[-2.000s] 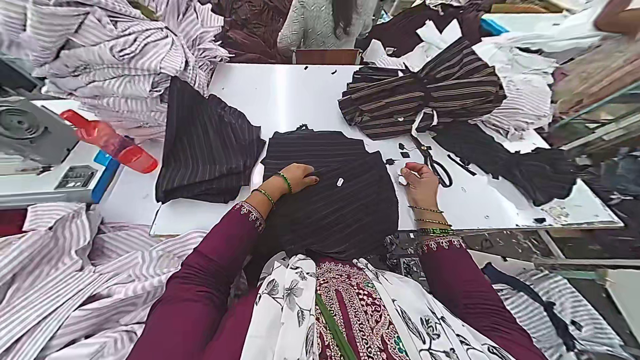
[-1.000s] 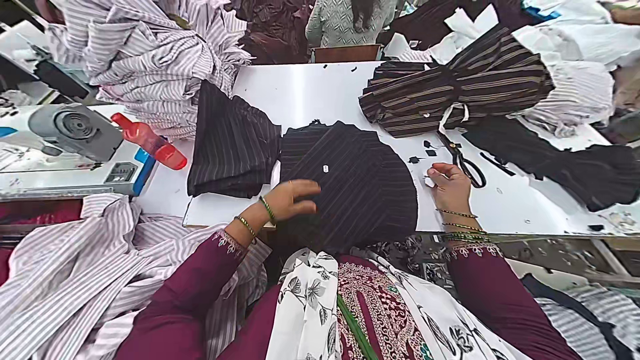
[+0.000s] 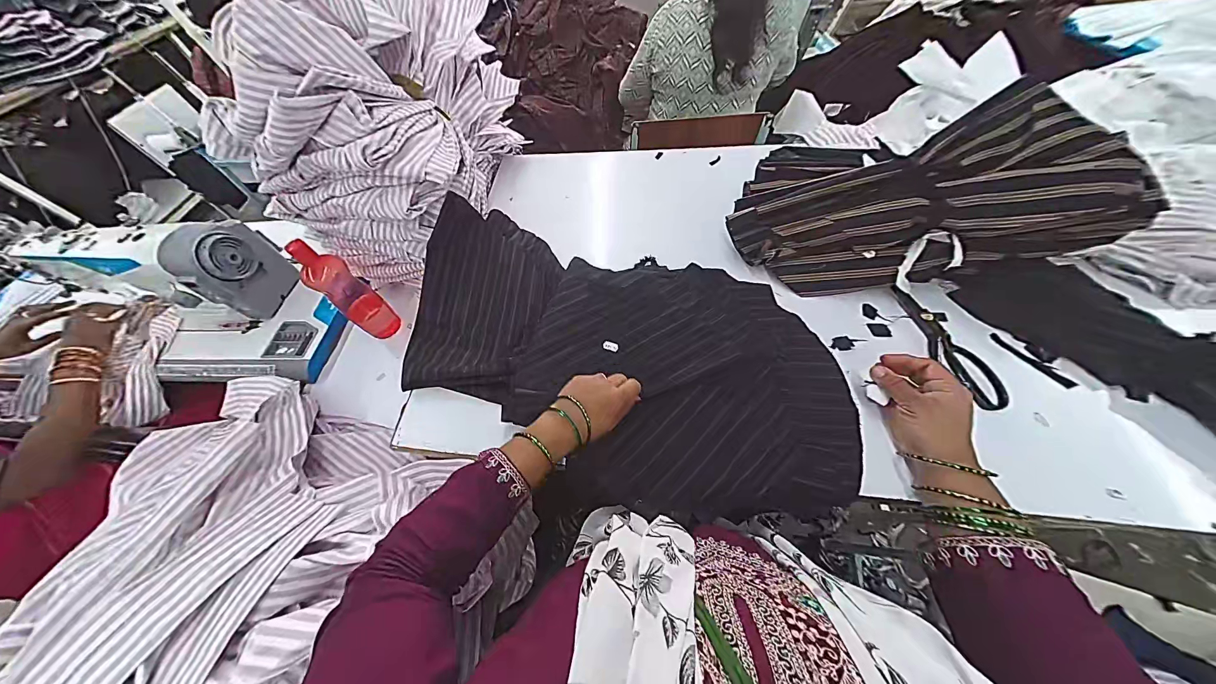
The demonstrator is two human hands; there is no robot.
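Dark pinstriped fabric pieces [image 3: 741, 380] lie stacked on the white table in front of me, a small white sticker [image 3: 610, 347] on top. My left hand [image 3: 600, 407] rests on this stack, its fingers on the cloth just below the sticker; whether it grips the cloth I cannot tell. To the right of the stack, my right hand [image 3: 921, 399] pinches a small white piece [image 3: 876, 391], perhaps a strip of stickers. Black-handled scissors [image 3: 950, 351] lie beyond that hand, with small dark fabric scraps [image 3: 879, 330] nearby. Another folded dark pinstriped piece [image 3: 480, 304] adjoins the stack on the left.
A tied brown-striped bundle [image 3: 950, 199] lies at the back right. Striped white cloth [image 3: 351, 123] is heaped at the back left, near a red bottle [image 3: 344, 288] and a sewing machine [image 3: 228, 266]. A co-worker's hand [image 3: 90, 332] holds striped cloth at far left. Another person [image 3: 712, 57] sits beyond the table.
The dark stack has shifted left and now meets the folded piece beside it. My left hand has come back onto the cloth. The view has swung left, bringing in a co-worker's hands.
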